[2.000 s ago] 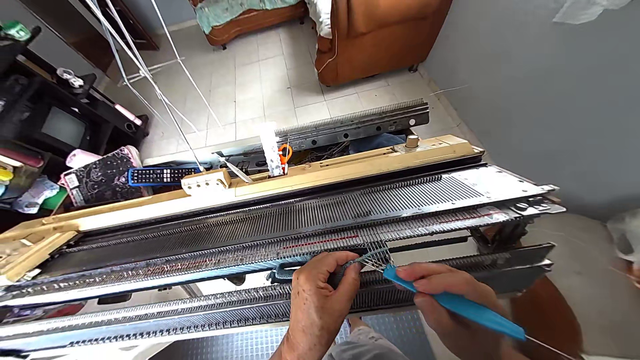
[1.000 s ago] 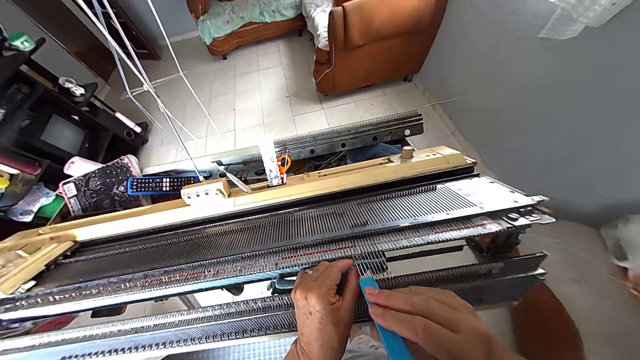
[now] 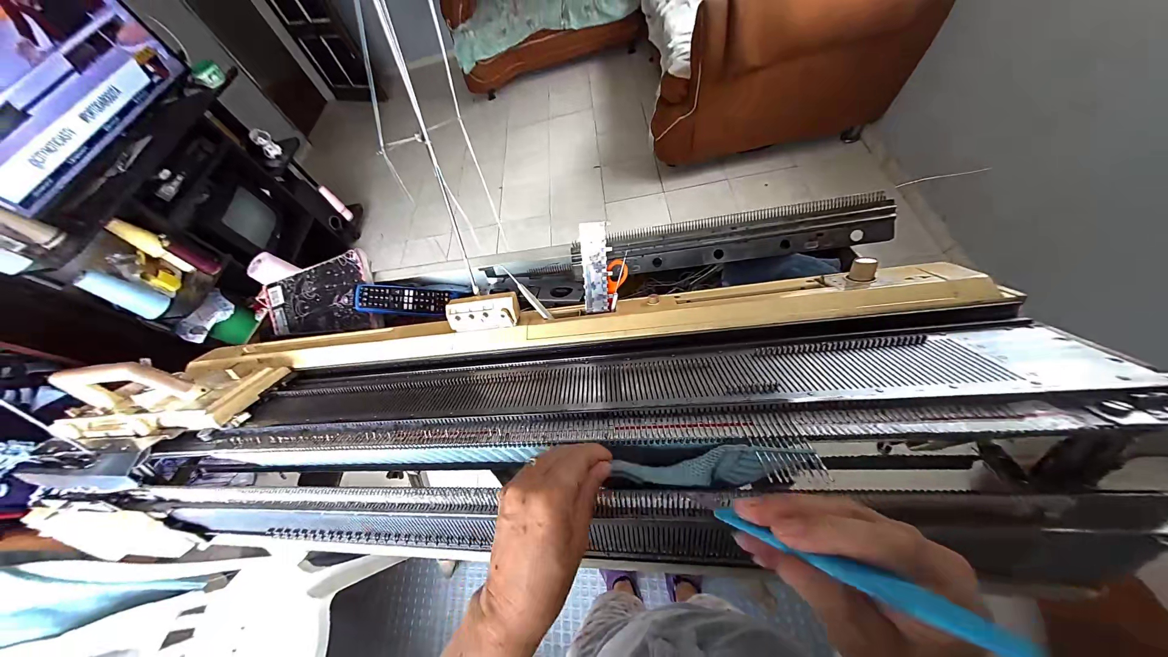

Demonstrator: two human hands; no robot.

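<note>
A double-bed knitting machine (image 3: 438,392) with rows of metal needles spans the head view. Light blue knitted fabric (image 3: 698,467) hangs in the gap between the beds, its right end at several needles (image 3: 792,461) that stick out. My left hand (image 3: 552,520) rests at the gap, fingertips at the fabric's edge; whether they pinch it cannot be told. My right hand (image 3: 849,557) holds a blue-handled tool (image 3: 876,579), its handle's front end over the front bed (image 3: 657,531), just below the extended needles. The tool's tip is too blurred to make out.
The beige carriage (image 3: 146,397) sits at the machine's left end. Behind the beds are a remote control (image 3: 406,298), orange-handled scissors (image 3: 618,274) and a spare needle bed (image 3: 757,233). White yarn-mast rods (image 3: 411,100) rise at the back. A white plastic chair (image 3: 274,593) stands at lower left.
My right hand and the blue tool have moved off the needles toward the front bed. Several needles now stand out over the gap, with blue fabric showing beside them. The view has shifted left.
</note>
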